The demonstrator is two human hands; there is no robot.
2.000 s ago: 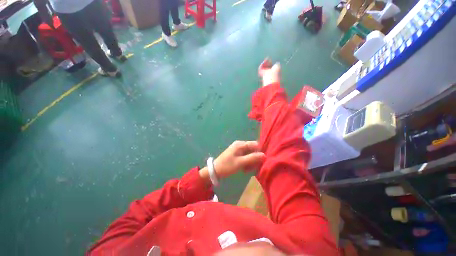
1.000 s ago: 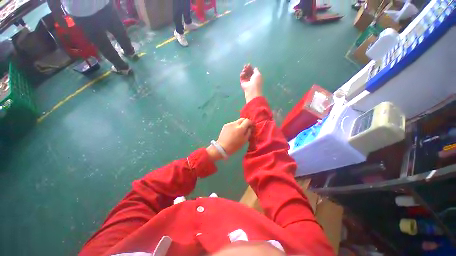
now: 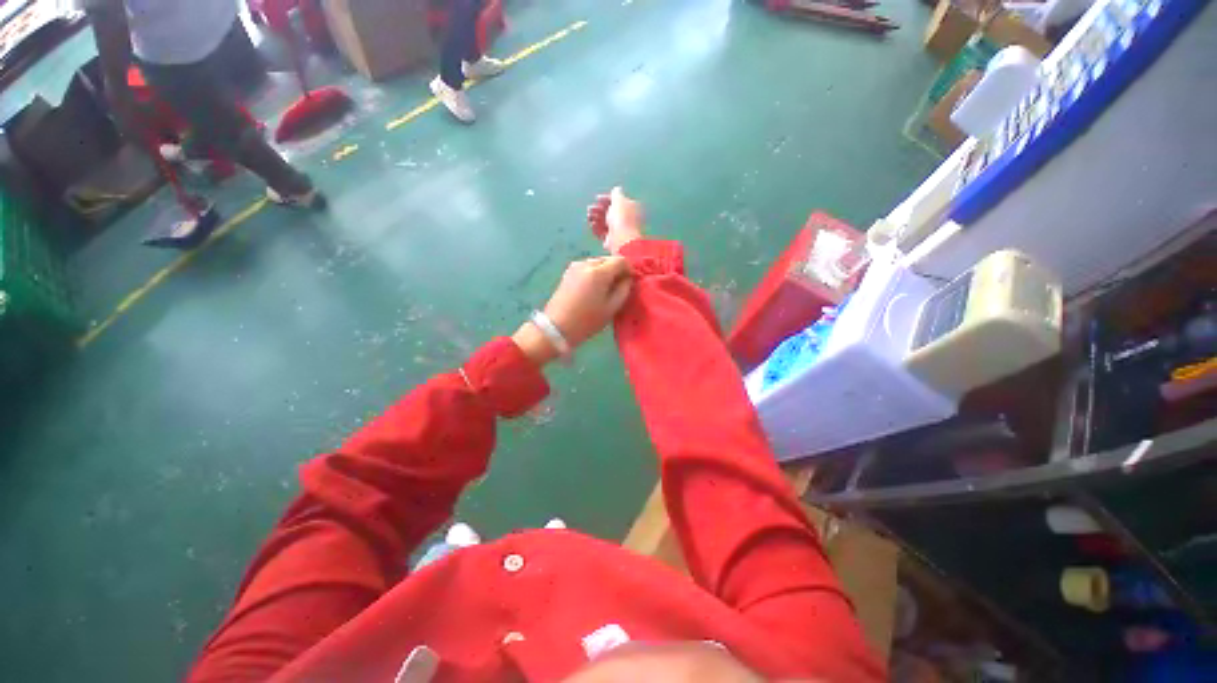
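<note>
My left hand (image 3: 589, 302), with a white band at the wrist, grips the cuff of my right red sleeve (image 3: 681, 374). My right arm is stretched forward over the floor. My right hand (image 3: 615, 218) sticks out past the cuff with its fingers curled. It is small in the picture, and I see nothing held in it.
At the right are a red box (image 3: 801, 280), a white bin (image 3: 854, 380) with blue material, a cream device (image 3: 990, 320) and a dark shelf (image 3: 961, 491). A person (image 3: 200, 80) with a red broom (image 3: 314, 112) stands upper left. Another person's legs show beside a carton (image 3: 378, 34).
My left hand has slid forward along the right sleeve to the cuff. The right hand has shifted left. The person at upper left has moved, and a broom head now shows.
</note>
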